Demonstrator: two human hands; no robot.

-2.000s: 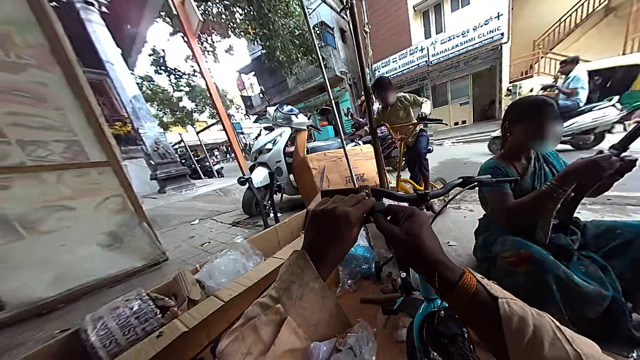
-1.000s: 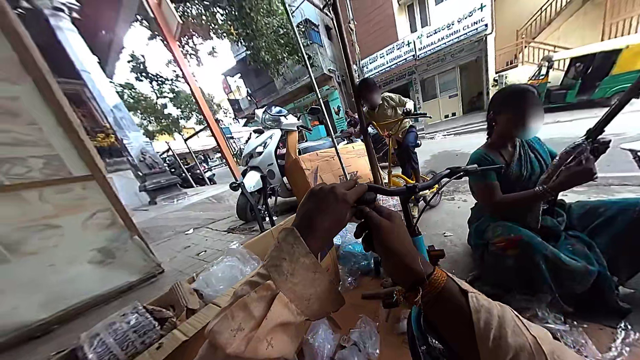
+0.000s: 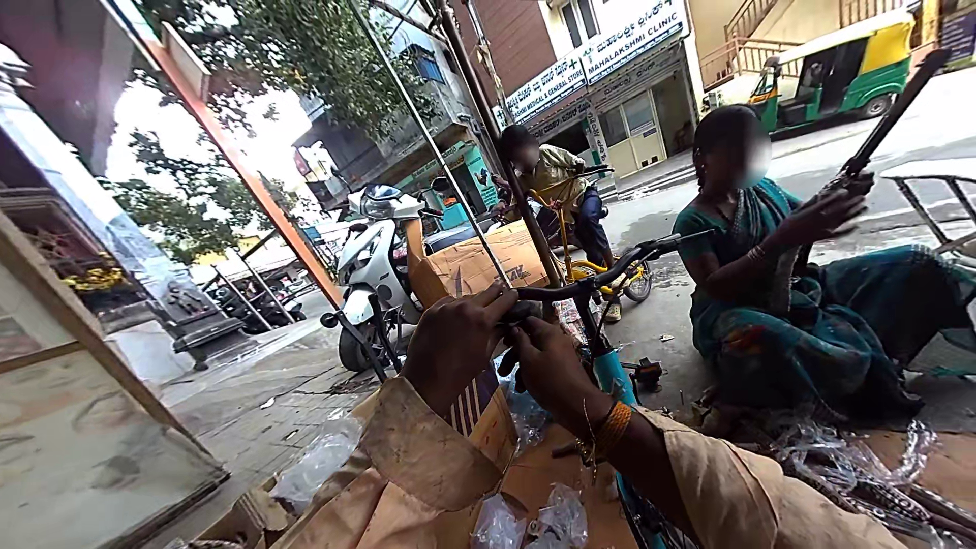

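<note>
A black bicycle handlebar (image 3: 602, 280) crosses in front of me, its stem rising from a teal bicycle frame (image 3: 612, 375). Around the handlebar's near left end my left hand (image 3: 457, 335) is closed, fingertips at a small dark part, perhaps a brake lever or grip. My right hand (image 3: 550, 366) pinches the same dark part from below, close against the left fingertips. The exact shape of that part is hidden by my fingers. The handlebar's other end points to the right, toward a seated person.
A seated person (image 3: 801, 305) at the right holds a long dark part. Cardboard (image 3: 534, 480) and clear plastic bags (image 3: 560, 518) lie below my hands. Beyond are a cardboard box (image 3: 488, 259), a white scooter (image 3: 377, 259), and another person (image 3: 560, 179) at a yellow bicycle (image 3: 566, 221). A framed panel (image 3: 84, 412) stands left.
Both hands stay at the handlebar's end. The seated person has raised the long dark part. A green and yellow auto rickshaw has come into view; the rider on a scooter is out of view.
</note>
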